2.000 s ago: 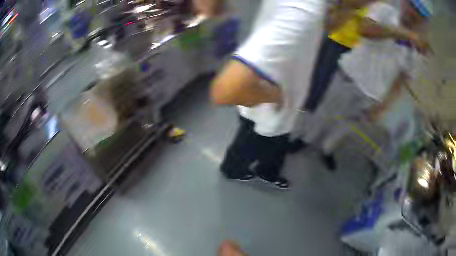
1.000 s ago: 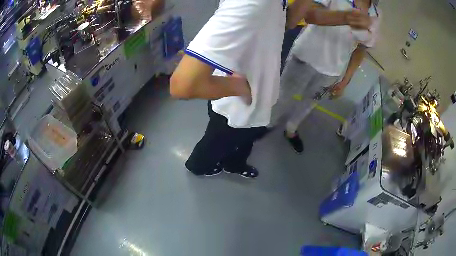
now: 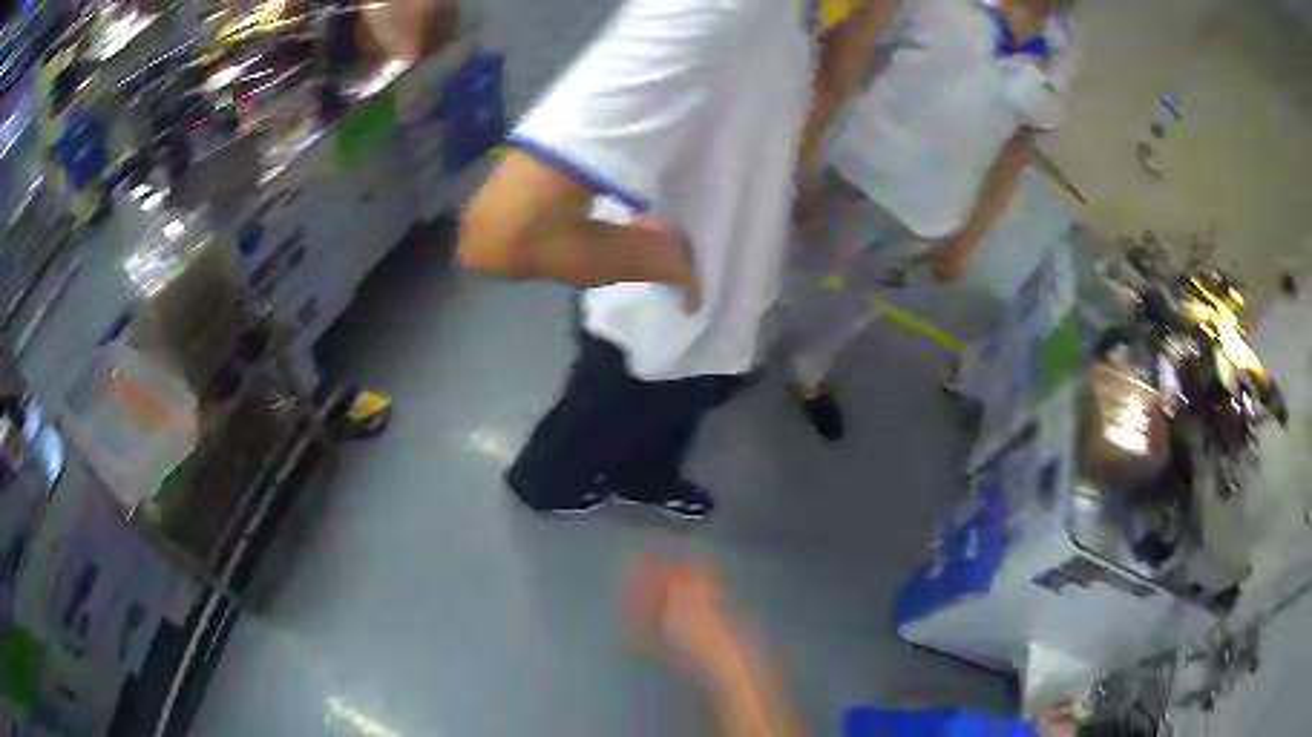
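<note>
My right hand (image 3: 679, 602) reaches in from the bottom edge, with its forearm slanting up and left over the grey floor. It is blurred, and its finger shape is unclear. No object shows in it. My left hand is not in view. Nearest in front stands a person in a white shirt (image 3: 705, 173) and dark trousers, one arm bent with the hand at the waist. A second person in a white shirt (image 3: 928, 123) and grey trousers stands behind to the right, with one arm hanging down.
White machine benches (image 3: 108, 576) line the left. A trolley holds a clear bin (image 3: 133, 421) and stacked trays (image 3: 202, 310). A bench at right has crowded metal parts (image 3: 1187, 389) and a blue bin (image 3: 953, 564). A blue stool (image 3: 935, 723) is cut off below. Yellow tape (image 3: 921, 327) marks the floor.
My right hand has come up from the bottom edge; it was out of view one second ago. The nearer person appears slightly further left. The further person's raised arm is no longer stretched across.
</note>
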